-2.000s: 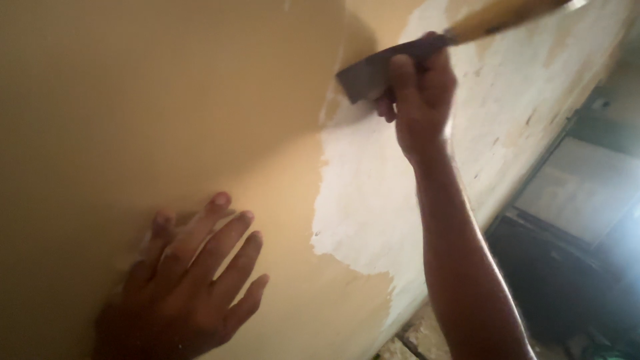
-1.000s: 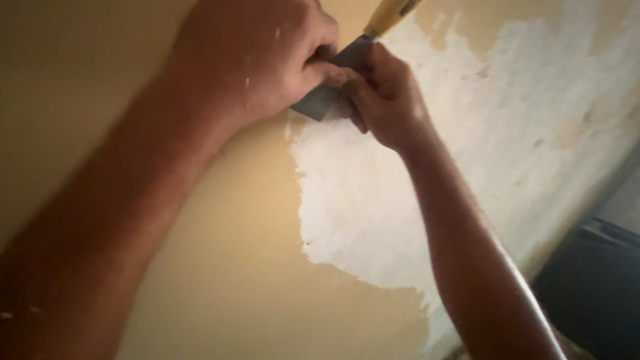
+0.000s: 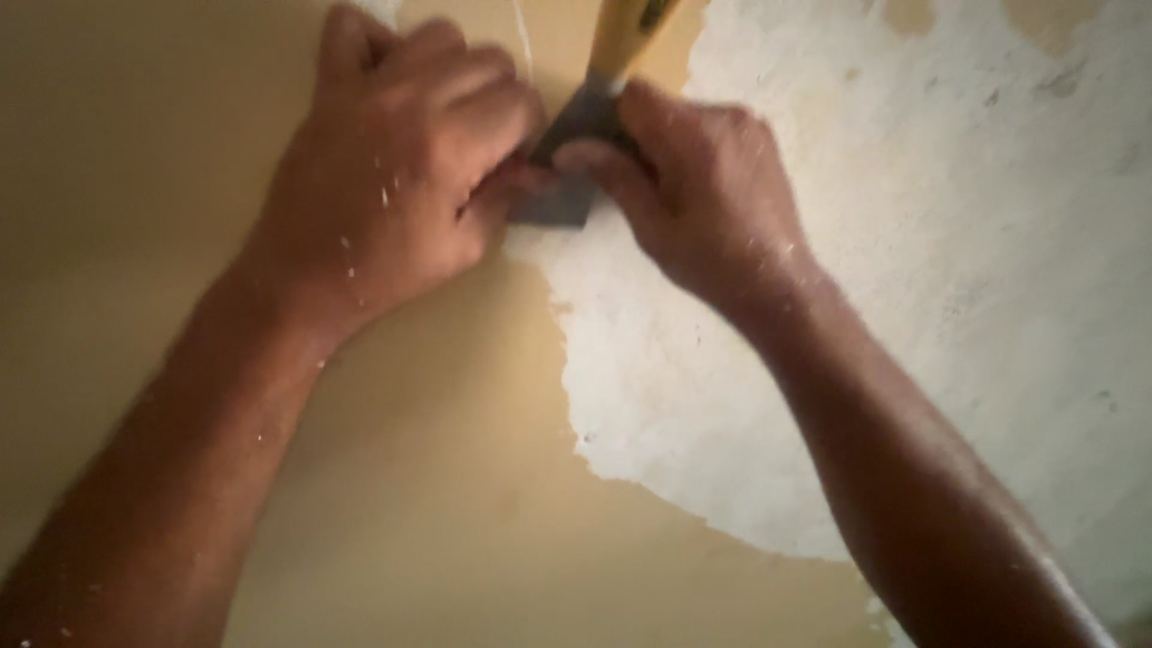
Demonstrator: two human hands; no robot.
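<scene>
A scraper with a yellow handle and a dark metal blade lies against the wall at upper centre, its handle pointing up and right. My right hand grips the blade near the handle, thumb across the metal. My left hand is at the blade's left side with curled fingers; its fingertips are hidden, so whether they hold the blade or only touch it does not show. White specks dot both hands. Around the blade, tan paint meets a bare whitish patch of wall along a ragged edge.
The whitish surface spreads to the right, with tan remnants near the top and small dark marks. Tan paint covers the left and bottom of the wall. A thin pale line runs down the paint above the blade.
My left hand was spread on the wall at lower left two seconds ago; it has moved up to the scraper blade. My right hand keeps its hold on the scraper. The view has shifted.
</scene>
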